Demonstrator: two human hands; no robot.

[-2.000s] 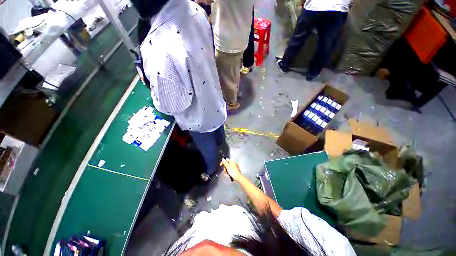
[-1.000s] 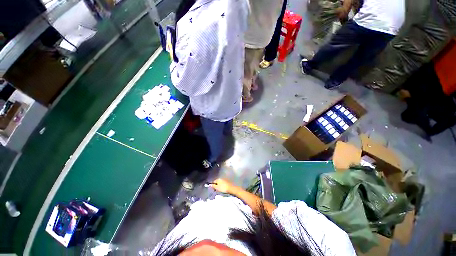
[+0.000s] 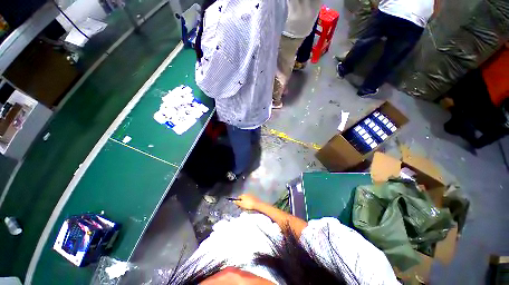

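My right hand (image 3: 245, 201) is in front of my chest, over the floor between the bench and the green-topped stand. It holds a thin black stick, perhaps a pen or a cutter, pointing left. My left hand is not in view. A small stack of dark blue and white retail boxes (image 3: 83, 239) sits at the near end of the green bench (image 3: 131, 186). Clear crumpled plastic film (image 3: 114, 270) hangs at the bench edge just below the stack.
A person in a patterned shirt (image 3: 243, 61) stands at the bench beside loose white-blue labels (image 3: 179, 110). An open carton (image 3: 346, 151) of blue boxes is on the floor. A green-topped stand (image 3: 329, 195) and green sack (image 3: 390, 217) are at right. Other people and a red stool (image 3: 325, 34) are behind.
The view has swung left, bringing the whole box stack and the plastic film into sight. My right hand has moved left and lower, still with the stick. The person behind has shifted stance.
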